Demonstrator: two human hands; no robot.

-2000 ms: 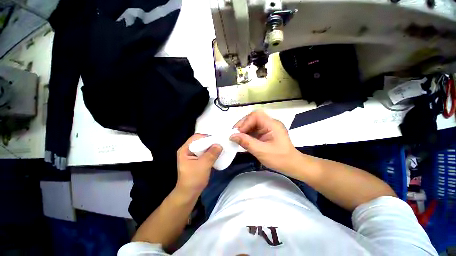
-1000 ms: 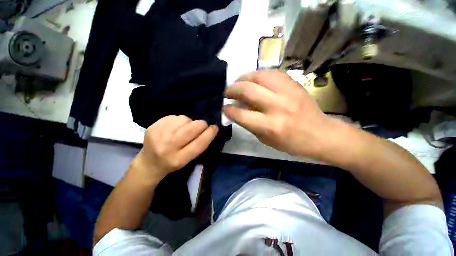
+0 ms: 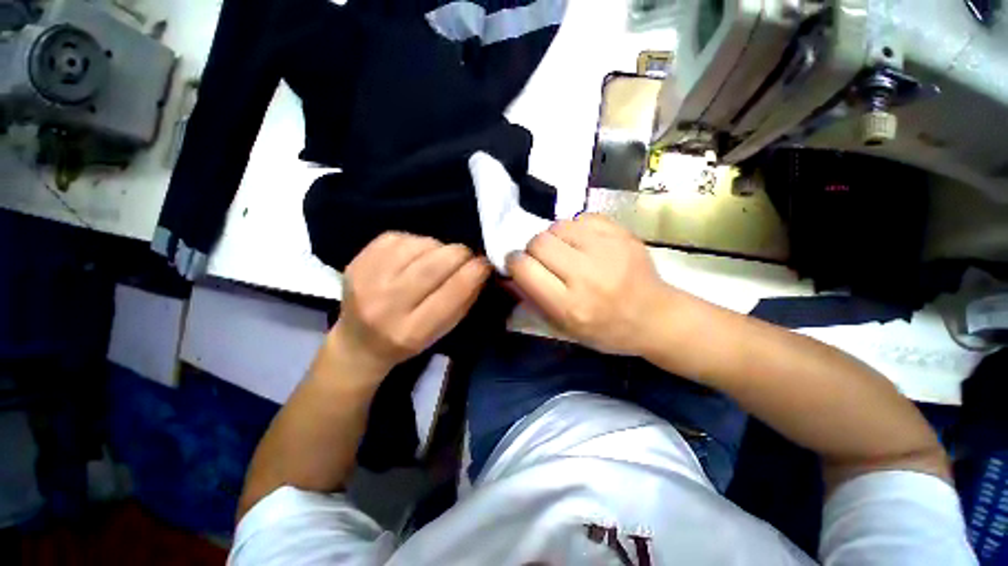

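A black garment piece (image 3: pixel 409 122) with a light grey stripe lies on the white table left of the sewing machine, one part hanging over the front edge. My left hand (image 3: pixel 407 293) is closed on the black cloth near that edge. My right hand (image 3: pixel 588 279) pinches a white piece (image 3: pixel 503 208) against the black cloth. The white piece points up and left over the garment. The fingertips of both hands are close together and hide where the cloth and white piece meet.
The sewing machine head (image 3: pixel 774 77) stands at the upper right, above its yellowish needle plate (image 3: pixel 685 219). A black cloth bundle (image 3: pixel 857 227) is under its arm. A dark fabric strip (image 3: pixel 823 311) lies at the right. A second sewing machine (image 3: pixel 88 83) is at the far left.
The white piece was between both hands in front of the table. Both hands have moved to the black garment, and the white piece now lies against it. The view has shifted left.
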